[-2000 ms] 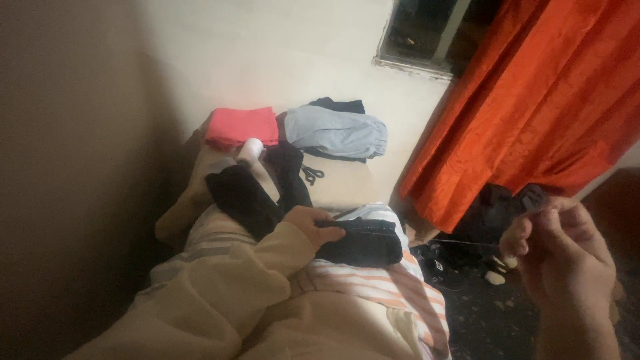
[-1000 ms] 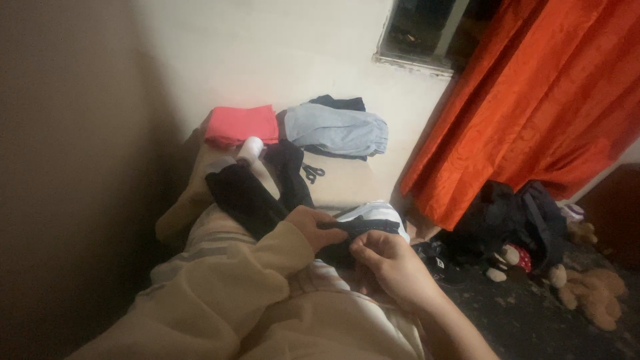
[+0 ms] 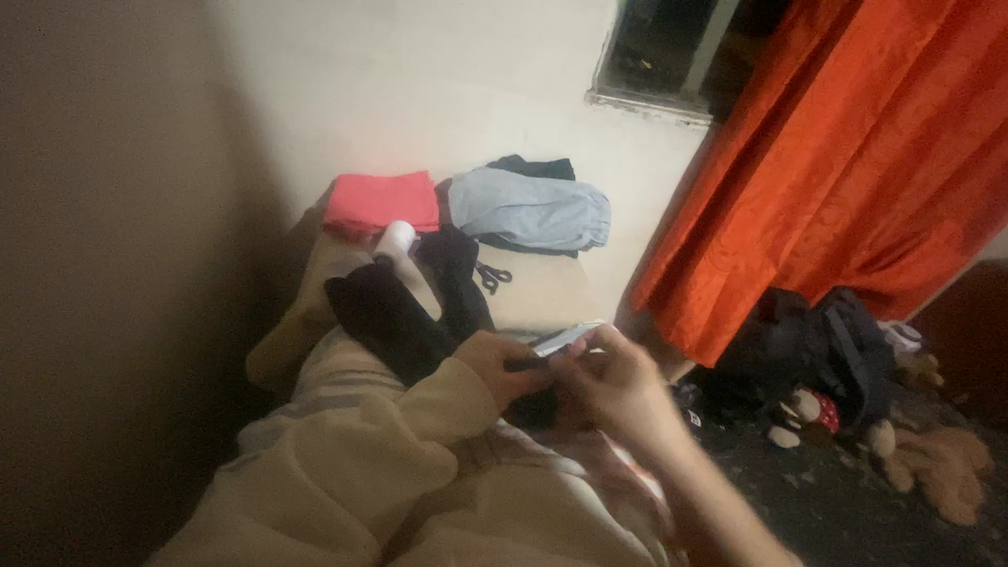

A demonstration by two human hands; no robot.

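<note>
Over my lap, my left hand (image 3: 508, 370) grips the edge of a dark cloth (image 3: 531, 405). My right hand (image 3: 610, 374) is at the same cloth, thumb and fingers bent close together near its upper edge; the hand is slightly blurred, and whether it pinches the fabric is not plain. Part of the cloth is hidden beneath both hands. More black fabric (image 3: 386, 315) lies across my leg to the left, with another black piece (image 3: 457, 276) beside it. Black-handled scissors (image 3: 494, 277) rest on a beige surface (image 3: 543, 287) beyond my hands.
A folded red cloth (image 3: 382, 203), a white spool or roll (image 3: 398, 238) and grey-blue folded clothing (image 3: 528, 209) lie near the wall. An orange curtain (image 3: 819, 173) hangs at right. A dark bag (image 3: 843, 354) and stuffed toys (image 3: 941, 468) are on the floor.
My right hand was raised away at the right two seconds ago, then came in to the dark cloth beside my left hand. My left hand has stayed on the cloth.
</note>
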